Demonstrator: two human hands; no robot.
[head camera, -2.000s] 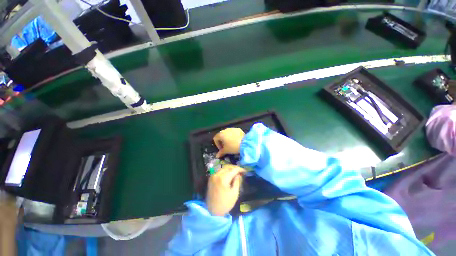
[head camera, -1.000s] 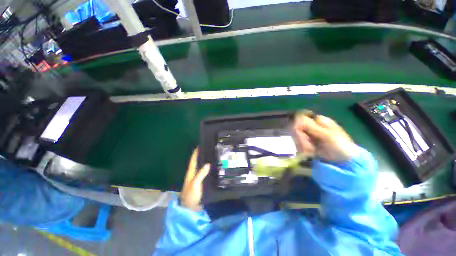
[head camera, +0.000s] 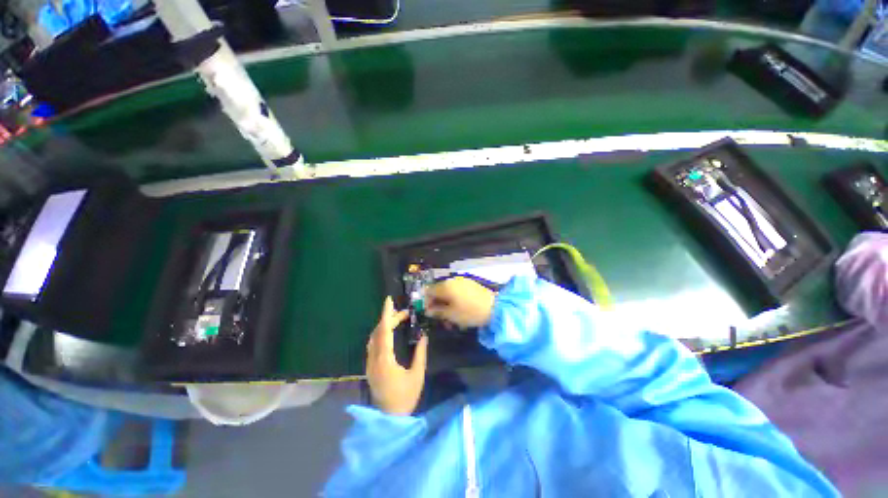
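Observation:
An opened tablet (head camera: 487, 267) lies in a black foam tray (head camera: 467, 236) in front of me, with a silver battery and a small-part board at its left end. My right hand (head camera: 462, 302) is over the board, fingertips bent down on it; whether it holds something small is hidden. My left hand (head camera: 394, 368) is at the tray's near left corner, thumb and forefinger apart around the board's near edge. A yellow tape strip (head camera: 584, 272) curves up beyond my right forearm, at the tray's right side.
Another opened tablet in a tray (head camera: 219, 292) lies left, beside a dark tray with a bright screen (head camera: 47, 243). More trays (head camera: 745, 224) lie right. A white post (head camera: 243, 102) rises behind the left side. A white-rimmed bin (head camera: 237, 401) hangs below the edge. A pink sleeve (head camera: 865, 274) is far right.
My right hand has moved left from the tablet's right end onto the board. My left hand has shifted from the tray's side to the board's near edge. The camera view has also shifted; the left tray now shows.

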